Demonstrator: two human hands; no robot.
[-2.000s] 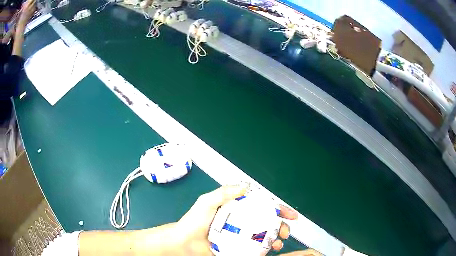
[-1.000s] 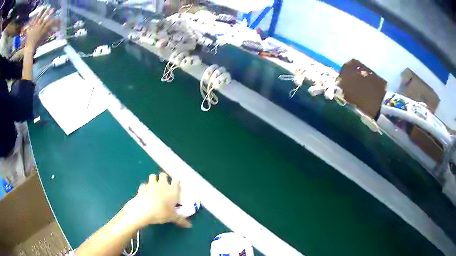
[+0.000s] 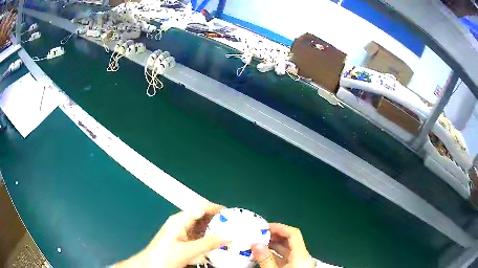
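A white rounded unit with blue marks point(image 3: 238, 230) is held low in the middle of the view, over the pale rail. My left hand point(image 3: 181, 238) grips it from the left, thumb across its front. My right hand point(image 3: 285, 248) grips it from the right, thumb on its lower front. The blue marks show at its top left, right and lower edge. A bit of pale cord shows below my left hand. Whether this is one housing or several held together, I cannot tell.
The pale rail point(image 3: 139, 167) runs between the green bench point(image 3: 68, 183) and the green belt point(image 3: 204, 152). White paper point(image 3: 26, 107) lies at far left. Grouped units with loops point(image 3: 159, 63) sit on the far metal strip. Brown cardboard point(image 3: 318, 60) and white trays point(image 3: 388, 94) stand beyond.
My left hand has moved from the unit on the bench to the lower middle, where both hands now hold the white unit. That bench spot is bare. The view has turned right.
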